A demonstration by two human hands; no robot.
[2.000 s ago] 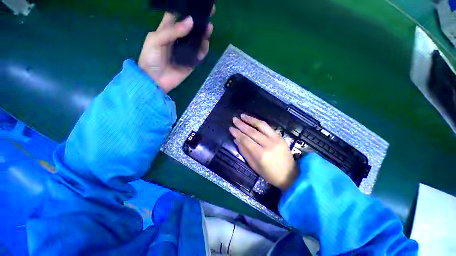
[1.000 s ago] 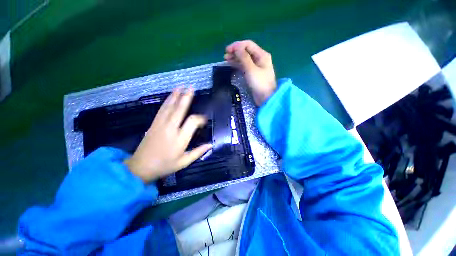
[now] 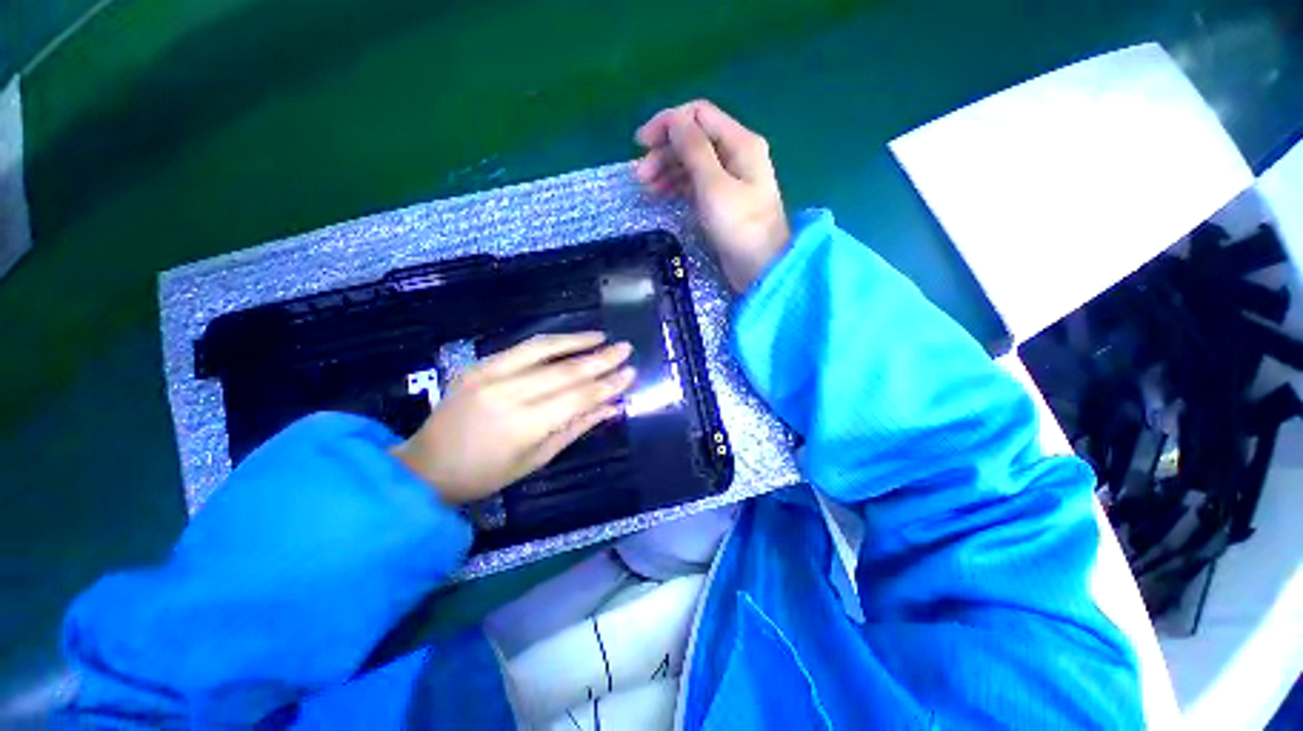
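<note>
The black plastic housing (image 3: 572, 493) lies flat on the silvery foam sheet (image 3: 386, 236), ribbed side up. A smooth dark strip (image 3: 646, 336), with a bright reflection, lies across its right end. My left hand (image 3: 522, 414) lies palm down on the middle and right part of the housing. Its extended fingertips touch the area beside the strip and hide what is under them. My right hand (image 3: 722, 172) is above the foam sheet's upper right corner, off the housing. Its fingers are curled together and no piece shows in it.
A white sheet (image 3: 1072, 186) lies at the upper right. Below it, a loose pile of black pieces (image 3: 1186, 386) lies on a white surface. The green bench surface (image 3: 329, 114) runs behind the foam sheet. A pale edge piece (image 3: 12, 179) shows at the far left.
Two seconds ago my left hand held a dark piece up; one second ago a dark strip hung by my right hand. Now it lies on the housing, and my left hand rests flatter.
</note>
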